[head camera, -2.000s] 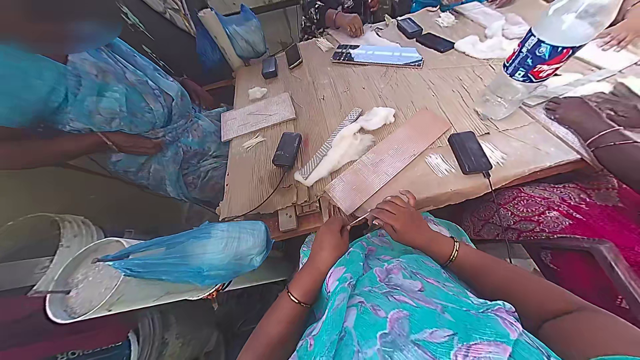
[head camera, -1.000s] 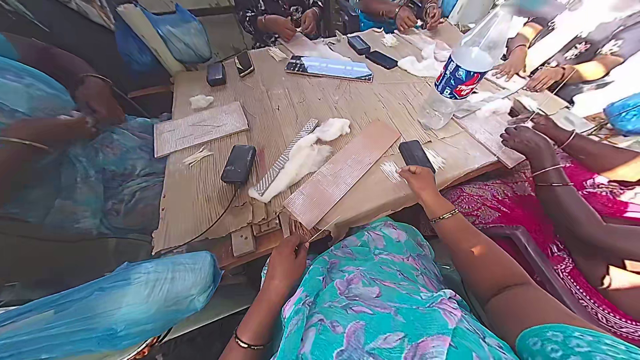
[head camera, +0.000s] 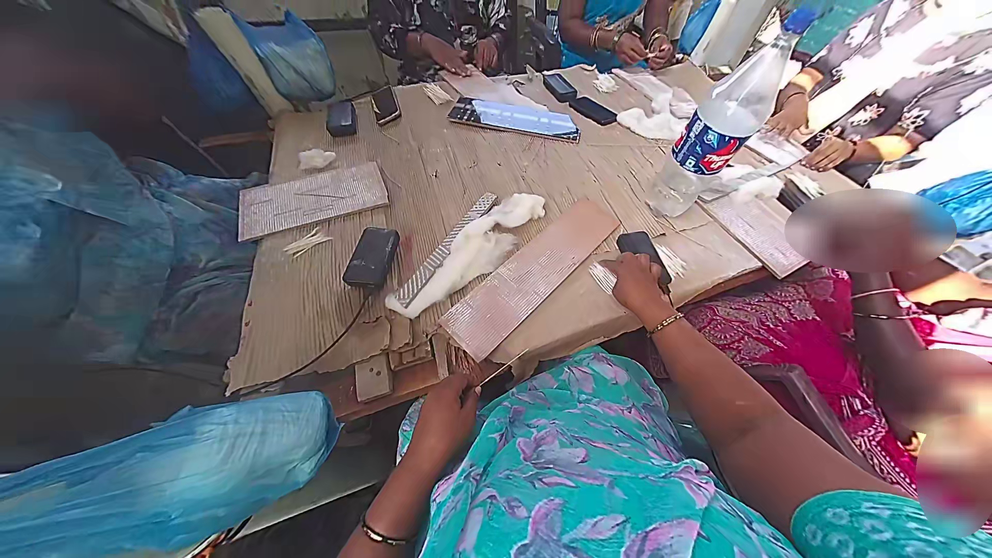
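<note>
My left hand (head camera: 451, 411), at the table's near edge, pinches a thin wooden stick (head camera: 504, 367). My right hand (head camera: 637, 285) reaches over the table, its fingertips on a small pile of white sticks (head camera: 603, 276) beside a black box-like device (head camera: 645, 253); whether it grips any is hidden. Between my hands lies a ribbed pinkish board (head camera: 531, 279), slanting away from me. Left of it, white cotton wool (head camera: 474, 260) rests against a striped strip (head camera: 446, 249). More white sticks (head camera: 671, 262) lie right of the black device.
A second black device (head camera: 371, 256) with a cable and another ribbed board (head camera: 313, 201) lie on the left. A plastic bottle (head camera: 717, 132) stands at right. A dark glossy panel (head camera: 513, 120) lies farther back. Blue plastic (head camera: 178, 449) bulges at lower left. Other people sit around the table.
Two seconds ago my hands were close together at the board's near end. My right hand has since moved away to the white sticks by the black device, while my left stays near the edge.
</note>
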